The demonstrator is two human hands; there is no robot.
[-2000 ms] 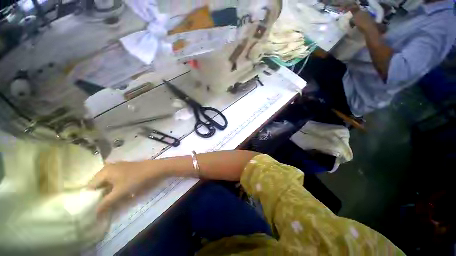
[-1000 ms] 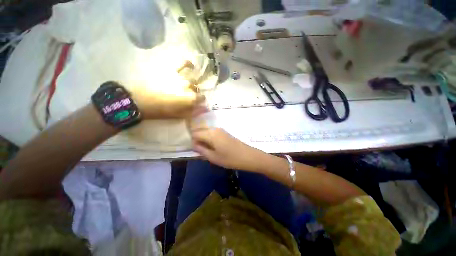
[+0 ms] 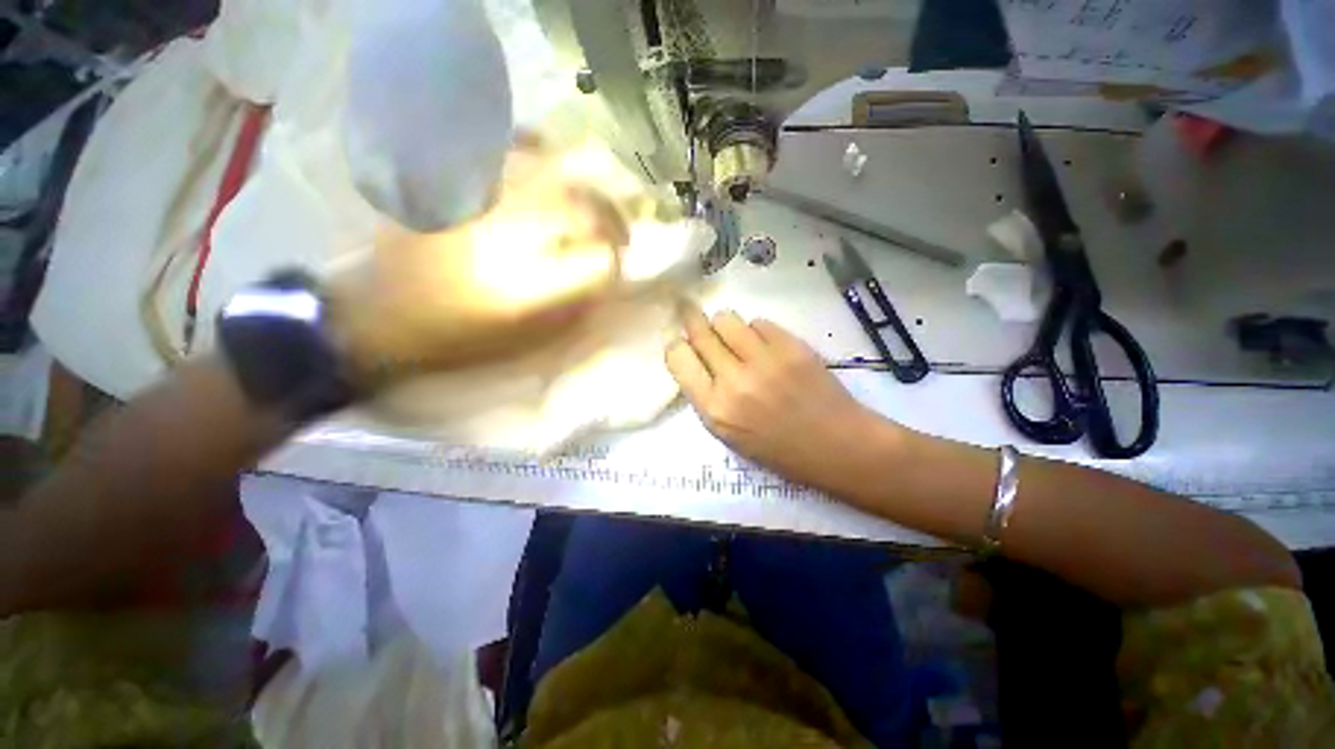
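Cream fabric (image 3: 586, 384) lies on the machine table, left of and in front of the needle area, glowing under the lamp. My left hand (image 3: 505, 264), with a dark watch on its wrist, is over the fabric, blurred and washed out; its grip cannot be told. My right hand (image 3: 761, 384), with a silver bracelet, has its curled fingertips pinched at the fabric's right edge, just in front of the presser foot area. The needle and foot are hard to make out. A cream ribbed knob (image 3: 737, 151) is on the machine right of the needle.
Dark nippers (image 3: 879, 315), a slim grey bar (image 3: 864, 224), white scraps (image 3: 1007, 290) and large black shears (image 3: 1076, 307) lie right of the needle. A whitish-grey rounded shape (image 3: 428, 110) blocks the upper left. Red-edged cloth (image 3: 227, 198) lies at left. White cloth (image 3: 388, 563) hangs below the table.
The view first swung left, then shifted slightly. My left hand came into view after the first frame; it is now apart from my right hand, further left. More fabric bunches between them.
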